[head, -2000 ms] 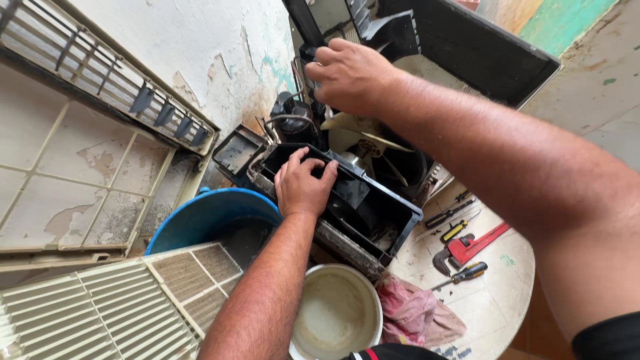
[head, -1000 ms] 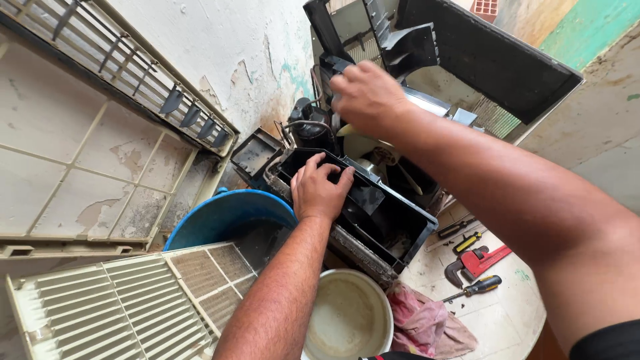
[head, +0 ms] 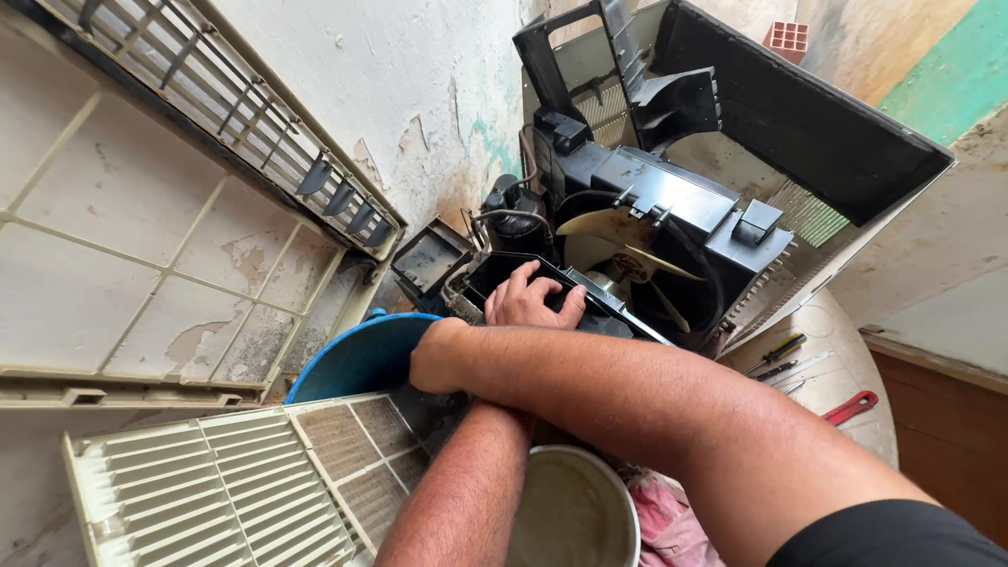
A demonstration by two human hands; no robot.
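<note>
My left hand (head: 537,302) rests with spread fingers on the black inner housing (head: 504,272) of a window air conditioner. My right arm crosses over my left forearm, and my right hand (head: 438,356) is over the rim of the blue plastic bucket (head: 319,370); its fingers are hidden, so any grip cannot be seen. Behind the housing, a cream fan blade (head: 602,228) sits inside a black plastic shroud (head: 654,185). The black compressor (head: 516,224) with bent copper tubes stands to the left of the shroud.
A slatted front grille (head: 228,480) leans at the bucket. Below my arms are a round pale basin (head: 571,504) and a pink cloth (head: 669,524). Screwdrivers (head: 786,346) and a red pipe wrench (head: 854,407) lie on the round table (head: 854,339). The large metal casing (head: 795,118) stands behind.
My right hand has come down from above the fan shroud to the bucket, crossing my left forearm. My left hand stays on the black housing.
</note>
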